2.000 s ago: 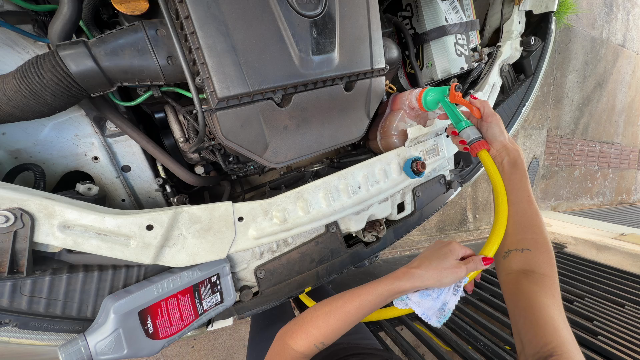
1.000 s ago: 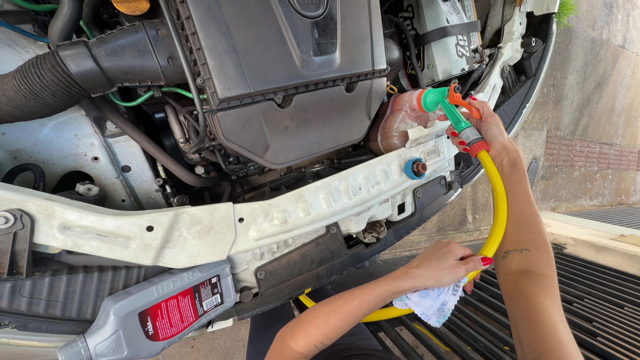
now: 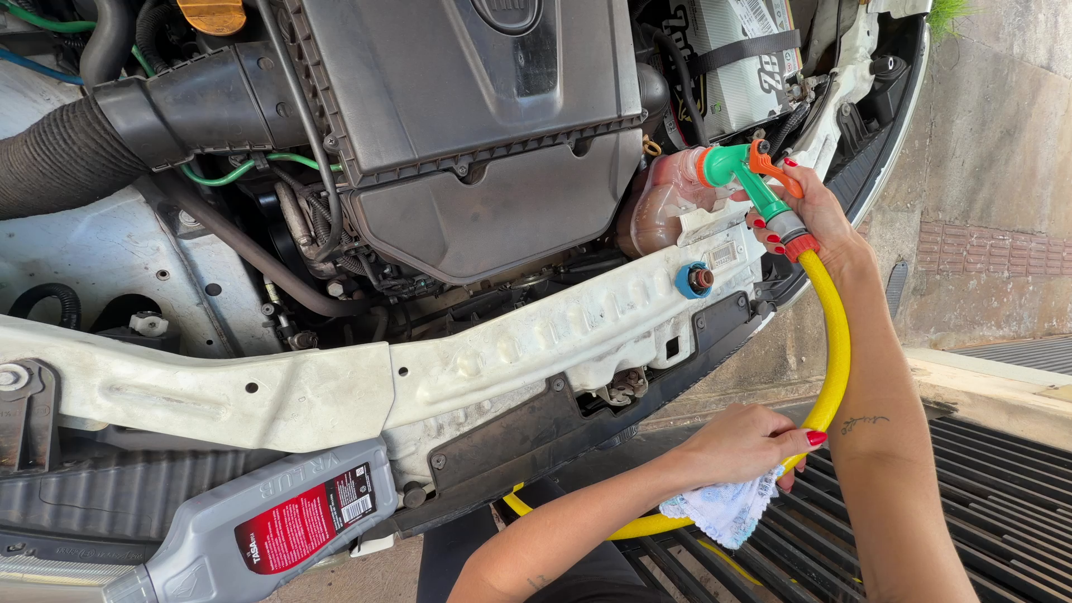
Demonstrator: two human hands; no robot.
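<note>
My right hand (image 3: 808, 213) holds a green and orange hose spray nozzle (image 3: 749, 172), its head at the mouth of a translucent coolant reservoir (image 3: 662, 205) with brownish contents. Whether water flows cannot be seen. Lower down, my left hand (image 3: 754, 444) grips the yellow hose (image 3: 832, 352) together with a white patterned cloth (image 3: 729, 507). A blue-rimmed cap (image 3: 694, 280) rests on the white front crossmember (image 3: 519, 327), just below the reservoir.
A grey plastic lubricant bottle (image 3: 276, 528) lies on the car's front edge at lower left. The black engine cover (image 3: 469, 84) fills the upper middle, with a strapped battery (image 3: 737, 67) to its right. A black metal grating (image 3: 997, 502) lies at lower right, beside the paving.
</note>
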